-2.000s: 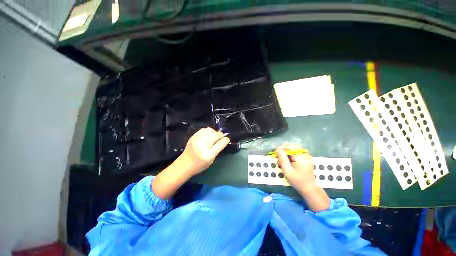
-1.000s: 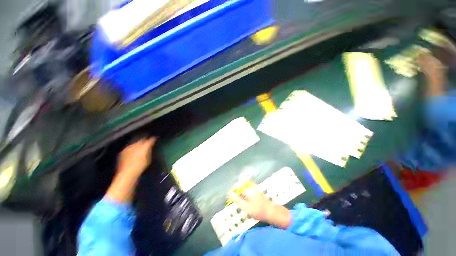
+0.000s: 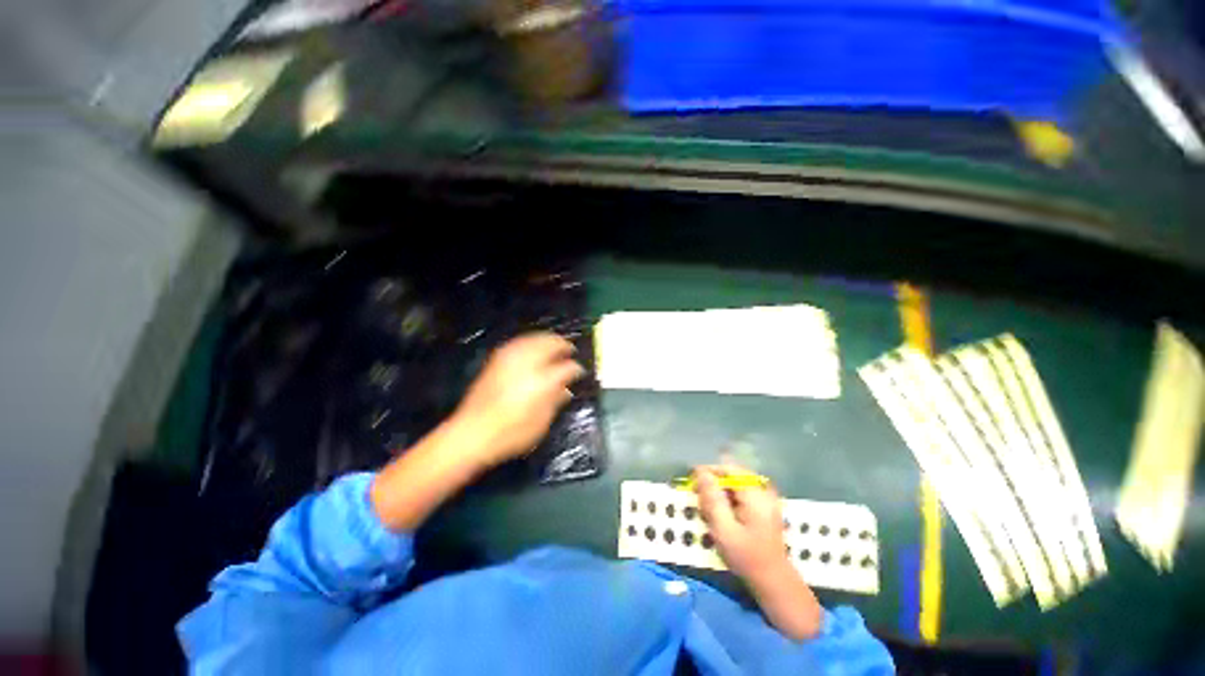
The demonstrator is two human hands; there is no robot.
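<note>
A white strip with two rows of black dots (image 3: 833, 544) lies on the green mat in front of me. My right hand (image 3: 743, 518) is over its middle and holds a slim yellow tool (image 3: 730, 481) lying across the fingers. My left hand (image 3: 522, 390) is over the right part of the black tray (image 3: 357, 383), fingers curled together. The picture is blurred, and I cannot tell if a part is between the left fingers. The tray's near right corner is shiny.
A stack of white liner sheets (image 3: 720, 351) lies beyond the strip. Fanned dot sheets (image 3: 991, 462) lie at right, by yellow tape (image 3: 930, 555). A pale strip pile (image 3: 1163, 449) is farther right. A blue bin (image 3: 846, 60) stands on the raised shelf (image 3: 740, 181).
The view has swung back and turned level after tilting. My left hand has come back from the tray's far side to its right part. My right hand still holds the yellow tool over the strip.
</note>
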